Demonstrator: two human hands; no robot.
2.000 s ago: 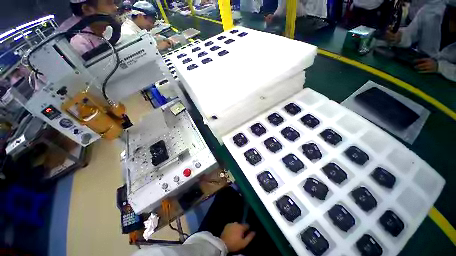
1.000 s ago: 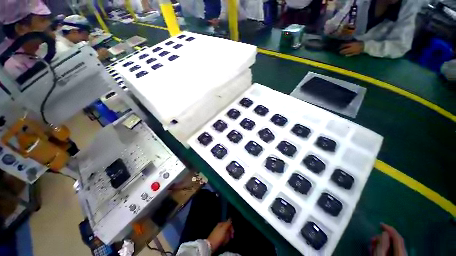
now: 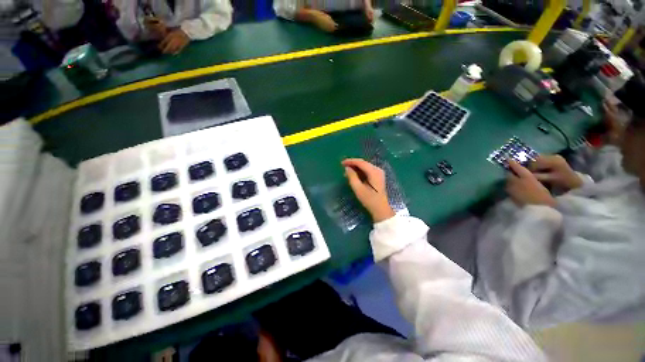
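Note:
My right hand (image 3: 369, 189) holds a thin dark pencil-like tool over the green bench, above clear sheets with rows of tiny dark dots. A short dotted strip (image 3: 349, 212) lies beside the hand, and a longer dotted sheet (image 3: 390, 177) lies partly under it. My left hand (image 3: 267, 348) is a small, blurred patch at the bottom edge, mostly hidden; its grip cannot be told. The white foam tray (image 3: 263, 133) lies to the left. Black housings (image 3: 206, 202) sit in its square pockets, and several back-row pockets are empty.
Two black housings (image 3: 439, 172) lie right of the sheets. A clear tray of dark parts (image 3: 437, 117) and a bottle (image 3: 465, 82) stand behind. A black pad on a silvery sheet (image 3: 201, 105) lies beyond the foam tray. Another person's hands (image 3: 541, 178) work at the right. White foam stands far left.
The view has swung right, so the machine has left the picture and the foam tray appears further left. My right hand has come over the dotted sheets with the dark tool in it.

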